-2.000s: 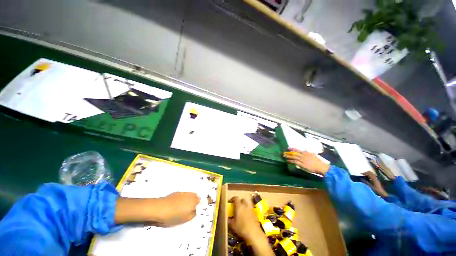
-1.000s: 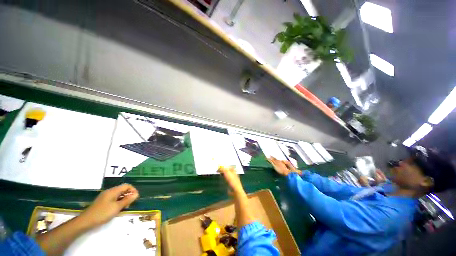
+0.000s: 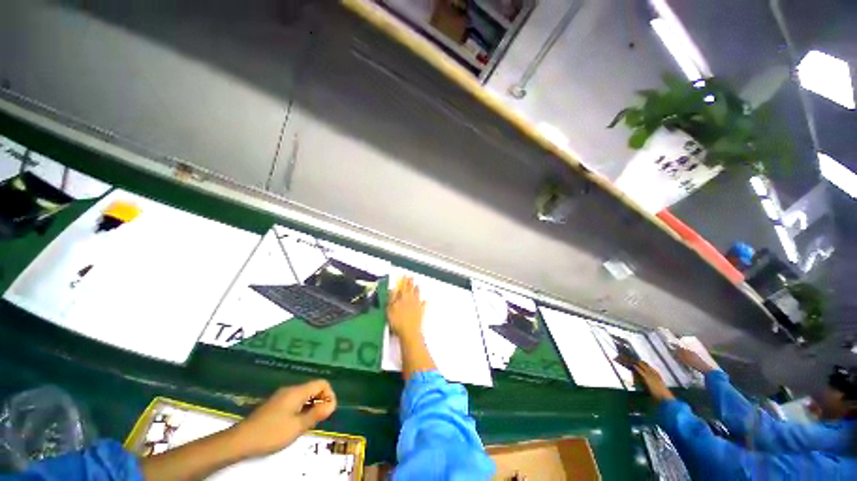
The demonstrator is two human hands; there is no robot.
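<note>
My right hand [image 3: 408, 318] reaches over a white panel [image 3: 451, 329] beside a printed TABLET PC lid [image 3: 310, 301]; its fingers lie at the panel's upper left, and what is under them is hidden. My left hand [image 3: 288, 413] is over the yellow-rimmed parts tray [image 3: 354, 442], its fingertips pinching a tiny dark part. Small brown and dark parts lie in the tray. The brown carton [image 3: 554, 456] is cut off by the bottom edge. Another white panel [image 3: 141, 282] at left bears a yellow-and-black accessory [image 3: 119, 215] and a small dark part [image 3: 85, 271].
A crumpled clear plastic bag [image 3: 42, 427] lies left of the tray. More panels and lids run along the green bench [image 3: 366, 399] to the right, where another person's blue sleeves and hands [image 3: 658, 383] work. A shelf with a potted plant [image 3: 695, 131] is above.
My right hand has gone from the carton up to the white panel. My left hand has lifted from the tray's middle to its upper edge. The camera view has shifted and the panels appear moved.
</note>
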